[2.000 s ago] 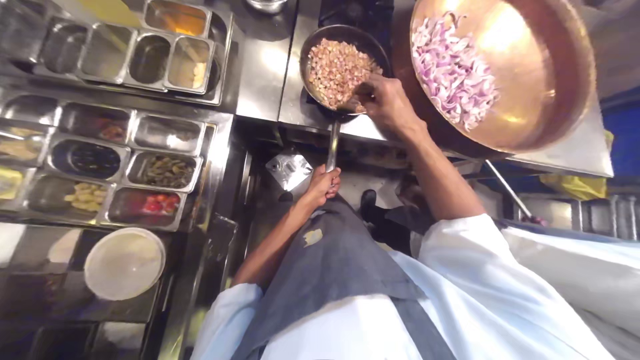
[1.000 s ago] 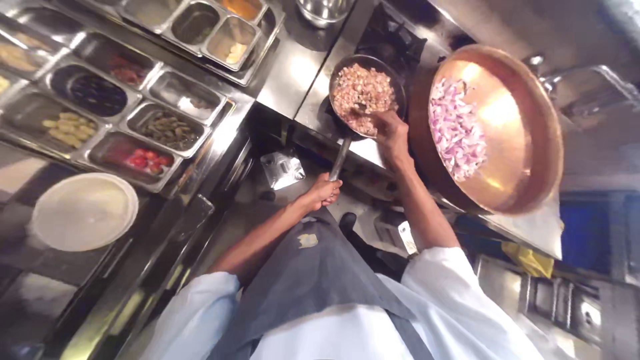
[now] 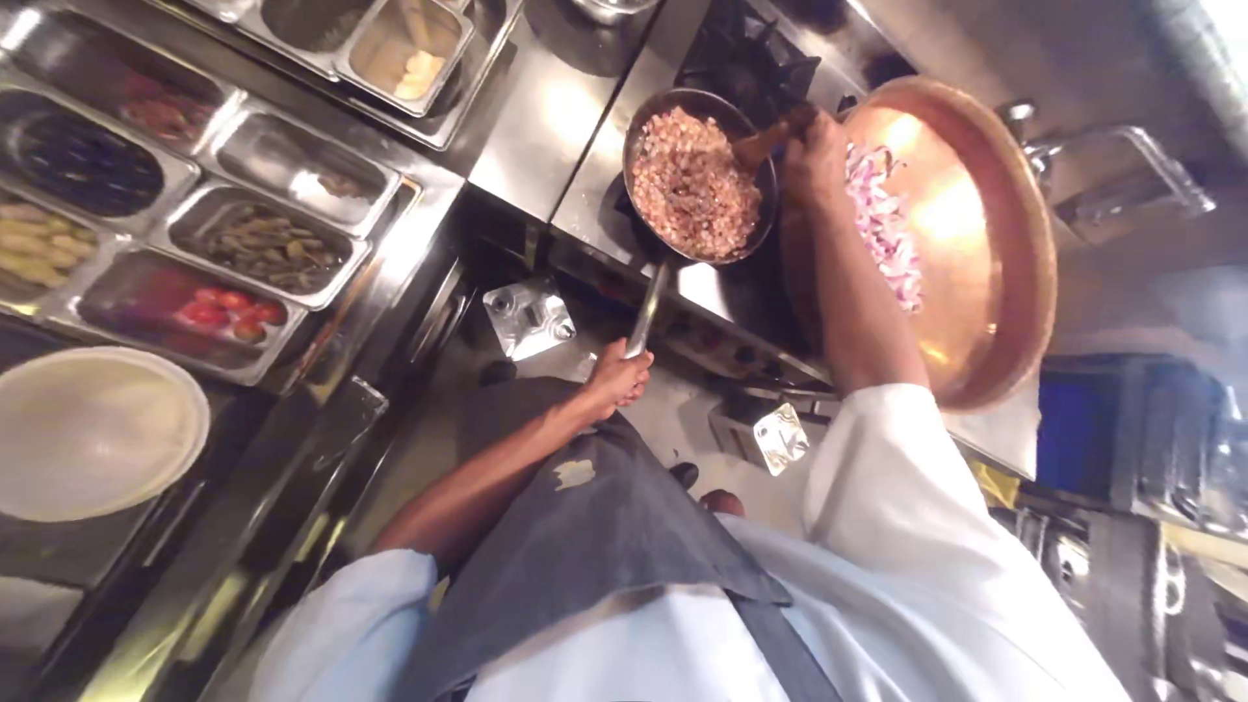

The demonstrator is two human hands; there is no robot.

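My left hand (image 3: 620,375) is closed around the metal handle of a frying pan (image 3: 651,307) on the stove. A browned, finely chopped food (image 3: 694,185) covers most of the pan's bottom. At the pan's right rim, my right hand (image 3: 817,146) grips a wooden spatula (image 3: 760,146), its blade against the food. Beneath my right forearm, and partly hidden by it, stands a large copper pan (image 3: 1019,244) with sliced red onion (image 3: 882,219) along its left side.
A stove burner (image 3: 751,58) lies behind the frying pan. Metal trays of ingredients, one with red pieces (image 3: 229,312), line the left counter, with a round white lid or plate (image 3: 97,434) below them. A faucet (image 3: 1121,146) stands behind the copper pan.
My right hand has moved from the near right edge of the frying pan to its far right side, and the wooden spatula now shows clearly. My left hand stays on the handle. The view has shifted.
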